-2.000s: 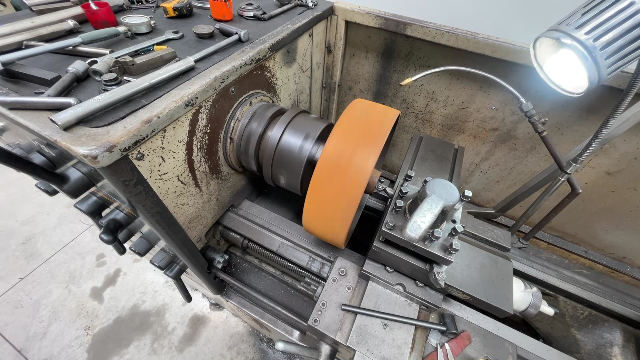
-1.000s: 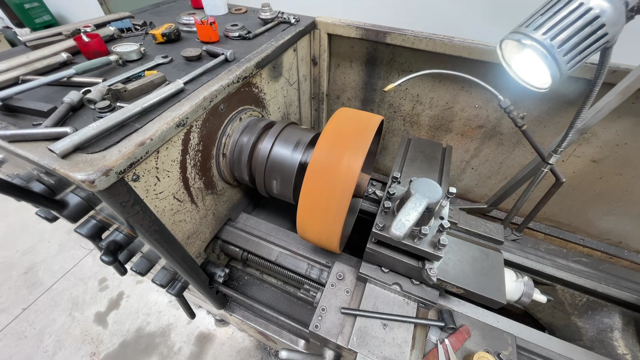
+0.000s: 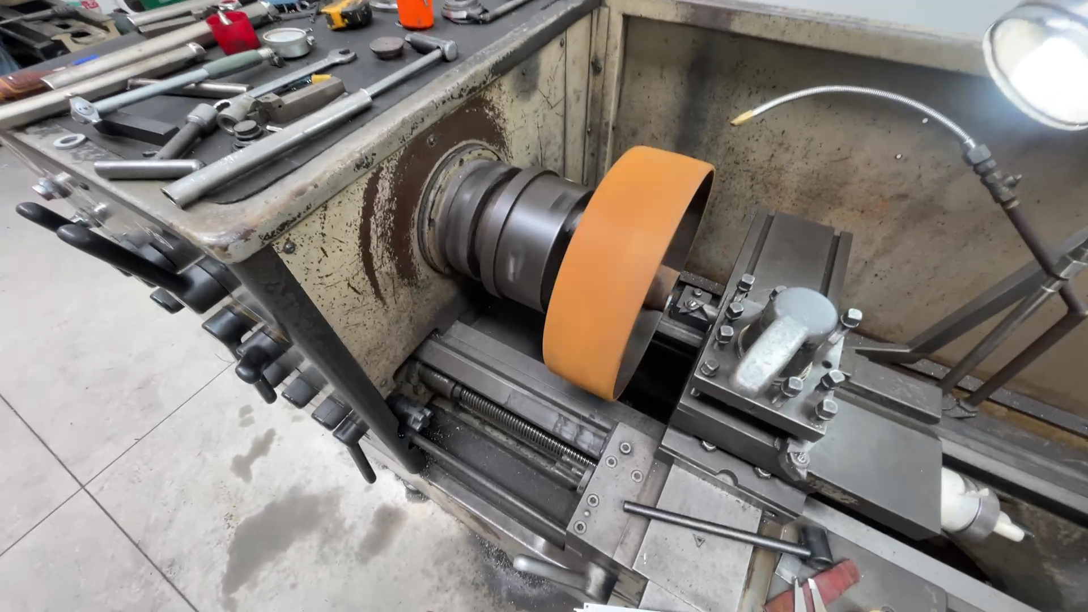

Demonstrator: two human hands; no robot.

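Observation:
Neither of my hands shows in the head view. An orange ring or wheel (image 3: 625,272) is mounted at the lathe chuck (image 3: 531,234), which projects from the headstock. To its right stands the tool post with its clamping lever (image 3: 782,340) and several square-headed bolts. A cutting tool holder (image 3: 695,302) reaches toward the ring's open side; whether it touches is hidden. On the carriage lies a T-handled chuck key or similar bar tool (image 3: 722,529), beside a red-handled tool (image 3: 820,586) cut off by the bottom edge.
Steel bars, wrenches, a socket handle (image 3: 314,123), a red cup (image 3: 232,32) and a dial gauge (image 3: 287,42) lie on the headstock top. Black control levers (image 3: 127,255) stick out at left. A coolant hose (image 3: 858,92) arches behind; a lit work lamp (image 3: 1041,64) hangs at upper right.

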